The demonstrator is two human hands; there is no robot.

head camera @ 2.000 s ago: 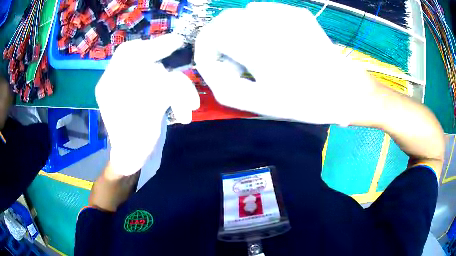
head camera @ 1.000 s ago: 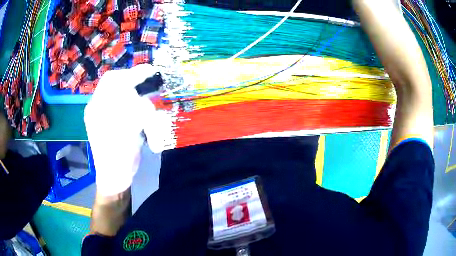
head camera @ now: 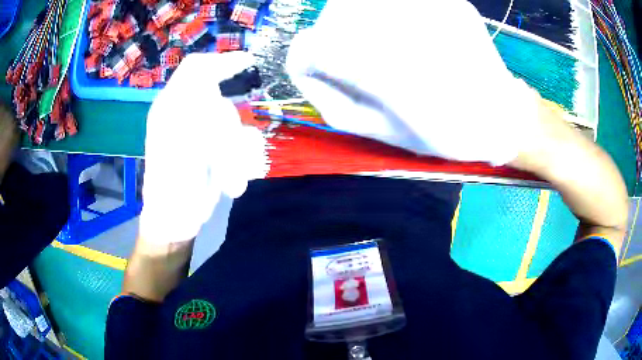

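Note:
My left hand point(head camera: 193, 140), in an overexposed white glove, holds a black-and-red connector housing point(head camera: 241, 83) at its fingertips. A few thin wires, one blue point(head camera: 317, 125), run right from the housing. My right hand point(head camera: 408, 77), also in a white glove, lies over the wire bundles with its fingertips just right of the housing; glare hides whether it grips a wire. Red wires point(head camera: 338, 153) lie nearest my body. Teal-green wires point(head camera: 545, 70) show beyond my right hand. Silvery wire ends point(head camera: 278, 60) are at the bundles' left.
A blue bin point(head camera: 112, 91) heaped with red-and-black connectors is at upper left. Wires with connectors point(head camera: 39, 91) lie far left. Mixed-colour wires point(head camera: 619, 49) lie far right. White divider edges point(head camera: 584, 105) frame the bundles. Another person's dark sleeve point(head camera: 32, 218) is at the left edge.
My right hand has come back from the upper right to beside the connector, covering much of the yellow and green bundles. My left hand still holds the housing. The view has shifted.

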